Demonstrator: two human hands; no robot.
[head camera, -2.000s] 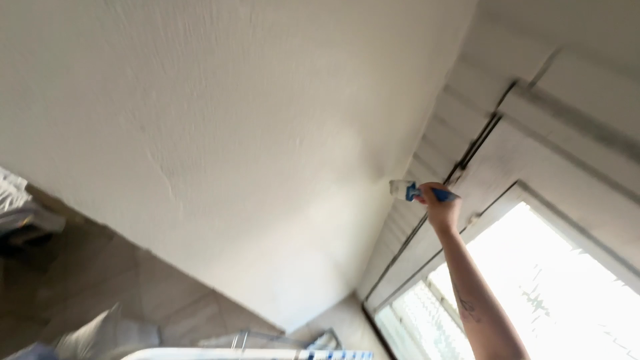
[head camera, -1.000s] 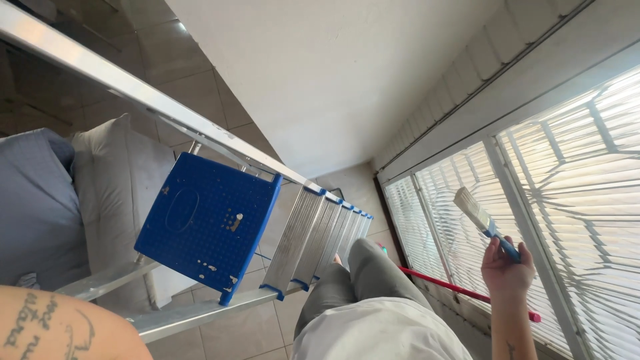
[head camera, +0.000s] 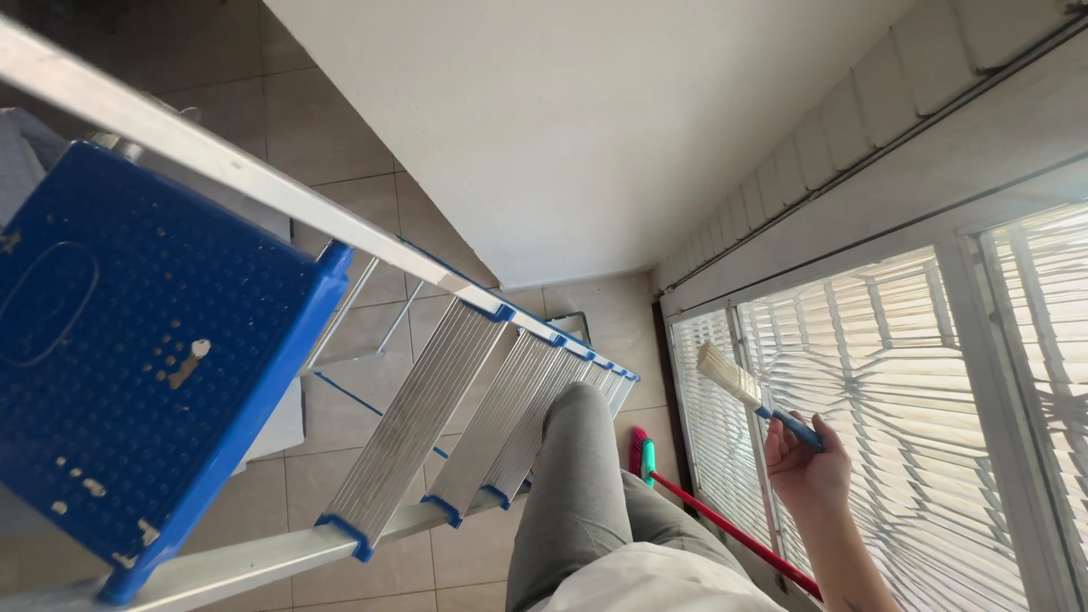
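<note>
My right hand (head camera: 807, 463) is raised at the right, in front of the louvered window, with its fingers closed around the blue handle of a paintbrush (head camera: 733, 378). The brush's pale bristles point up and left. Below me stands an aluminium stepladder (head camera: 408, 416) with blue plastic step ends. Its blue platform (head camera: 161, 340), spotted with dried paint, fills the left side. My legs in grey trousers are over the lower steps. My left hand is out of view.
A white wall (head camera: 544, 127) rises ahead, meeting the window (head camera: 867, 374) side at a corner. A broom (head camera: 731, 531) with a red handle leans below the window. A tray-like object (head camera: 571, 323) lies on the tiled floor (head camera: 365, 476), partly behind the ladder.
Two seconds ago my right hand held the brush up near the wall's edge; now it is lower, before the window. The left arm seen one second ago has left view. The view has tilted down.
</note>
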